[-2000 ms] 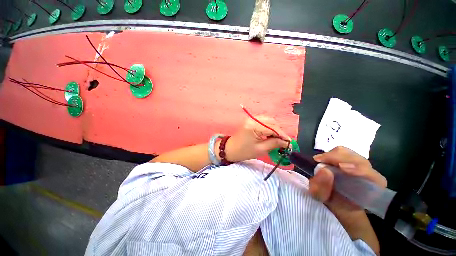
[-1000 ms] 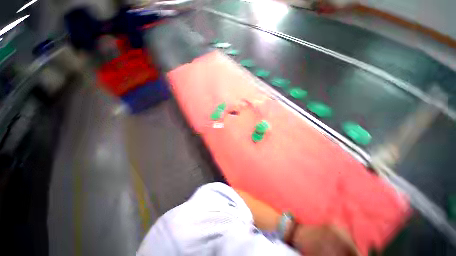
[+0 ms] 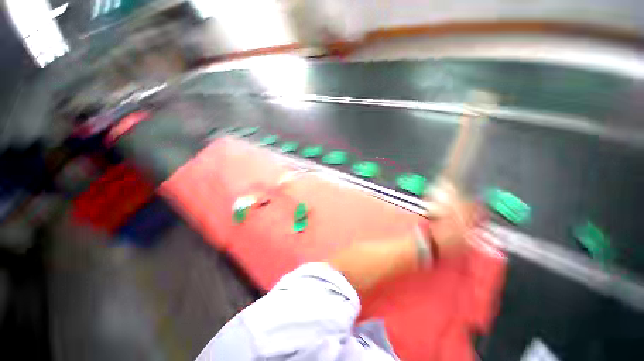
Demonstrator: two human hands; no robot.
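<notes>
The view is blurred. My left hand (image 3: pixel 455 224) is stretched out over the right part of the red sheet (image 3: pixel 339 247), at the near end of the pale wooden stick (image 3: pixel 462 148). I cannot tell whether its fingers hold anything. My right hand and the syringe are not in view. Two green circuit boards (image 3: pixel 300 217) lie together on the sheet, with more green beside the small dark hole (image 3: pixel 243 209) further left. A row of green boards (image 3: pixel 366 169) lies on the dark belt behind the metal rail.
The metal rail (image 3: pixel 374 189) runs along the sheet's back edge. Red crate (image 3: pixel 113 197) and blue crate (image 3: pixel 145 224) stand on the floor at left. A corner of white paper (image 3: pixel 540 351) shows at the bottom right. An orange-brown strip (image 3: pixel 494 28) runs along the back.
The view has swung from the bench up and left, then partly back right. My left hand has moved from the board at the syringe to the stick's near end. My right hand and syringe have left view.
</notes>
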